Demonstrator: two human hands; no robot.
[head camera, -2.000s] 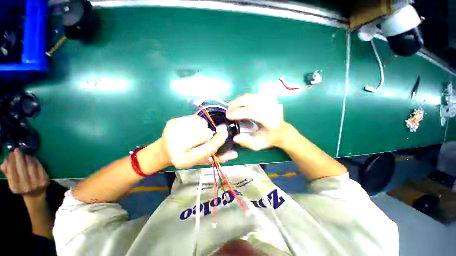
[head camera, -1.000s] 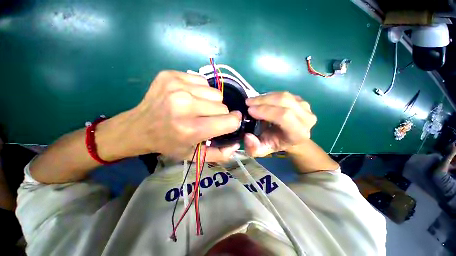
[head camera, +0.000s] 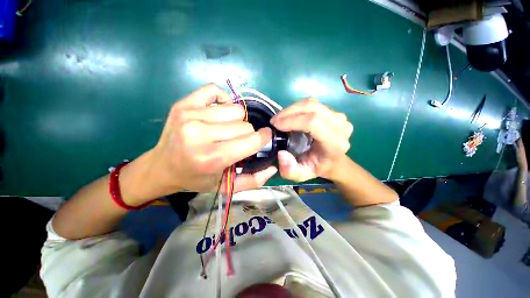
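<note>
A round black camera ball housing (head camera: 259, 113) is held between my two hands over the near edge of the green bench. My left hand (head camera: 212, 139) grips its left side, with the fingers over its open face. My right hand (head camera: 317, 137) grips its right side around a small dark and silvery round part (head camera: 297, 142). Thin red, yellow and black wire leads (head camera: 228, 198) hang from the housing over my apron, with small plugs at their ends. A white cord (head camera: 261, 96) curves along the far side. The inside is mostly hidden by my fingers.
A silvery motor (head camera: 382, 81) with a red-yellow lead lies on the bench (head camera: 139, 105). A white-and-black camera (head camera: 487, 43) with a cable (head camera: 449, 78) stands far right. Small coppery parts (head camera: 473, 144), pale rings (head camera: 509, 131) and another person's arm (head camera: 521, 166) are at right. A blue bin (head camera: 7, 20) shows top left.
Since the earliest frame, my left hand has moved over the housing's open face. The view has shifted, and the neighbour's hand and dark parts at left are out of view.
</note>
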